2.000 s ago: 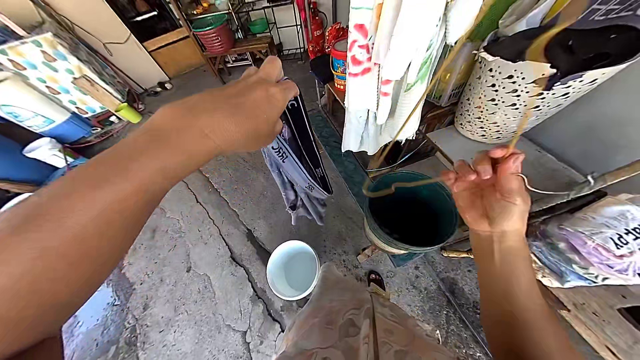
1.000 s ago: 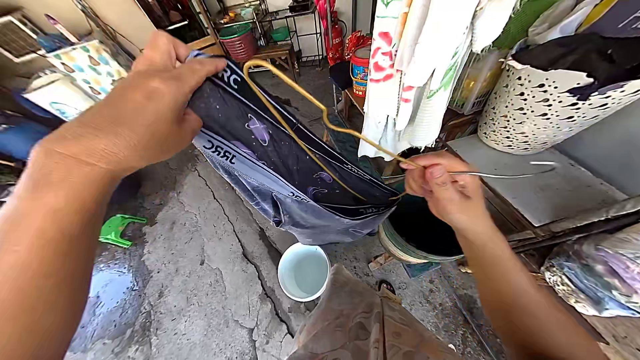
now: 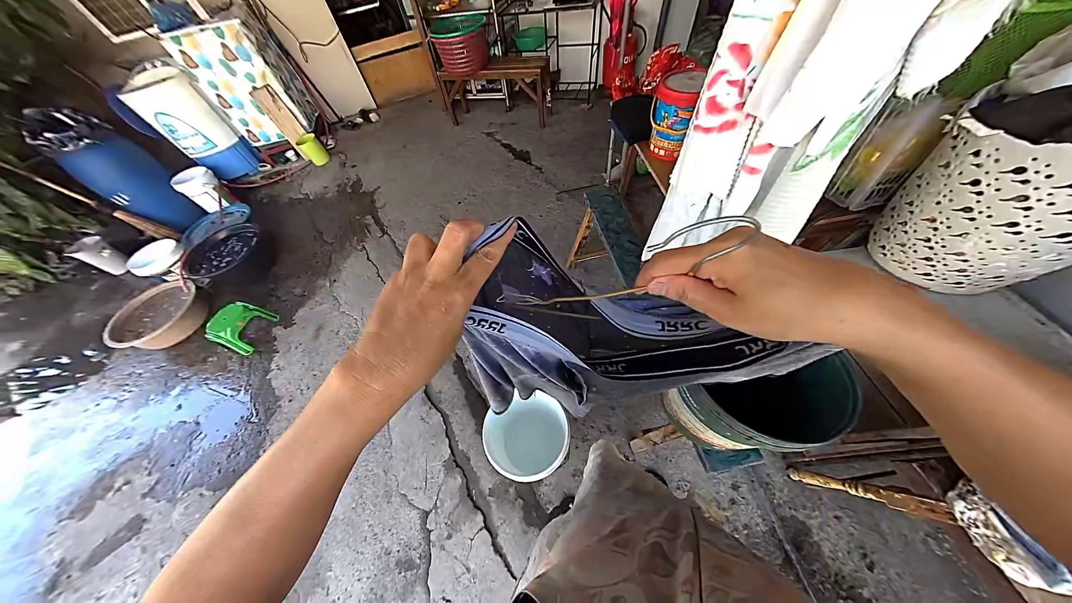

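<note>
Dark underwear shorts point(image 3: 544, 327) with a printed waistband hang stretched between my hands. My left hand point(image 3: 435, 293) pinches the waistband's left edge between thumb and fingers. In my right hand point(image 3: 720, 280) is a wire clothes hanger point(image 3: 586, 296); its bare metal hook loops above the knuckles, and its yellowish wire runs leftward into the waistband opening. Whether that hand also grips the cloth cannot be told. Below the shorts stands a white pail point(image 3: 526, 439) of pale liquid. A dark green bucket point(image 3: 779, 402) sits under my right forearm.
White towels point(image 3: 754, 109) hang at the upper right beside a perforated white basket point(image 3: 980, 201). A green plastic stool point(image 3: 239, 327), a tan basin point(image 3: 157, 316) and a blue drum point(image 3: 126, 180) are at left. A wooden bench point(image 3: 498, 71) stands at the back on cracked concrete.
The shorts hung bunched from my left hand, then were stretched wide; now they are held less wide. The hanger's long wire, bare two seconds ago, now runs into the waistband opening.
</note>
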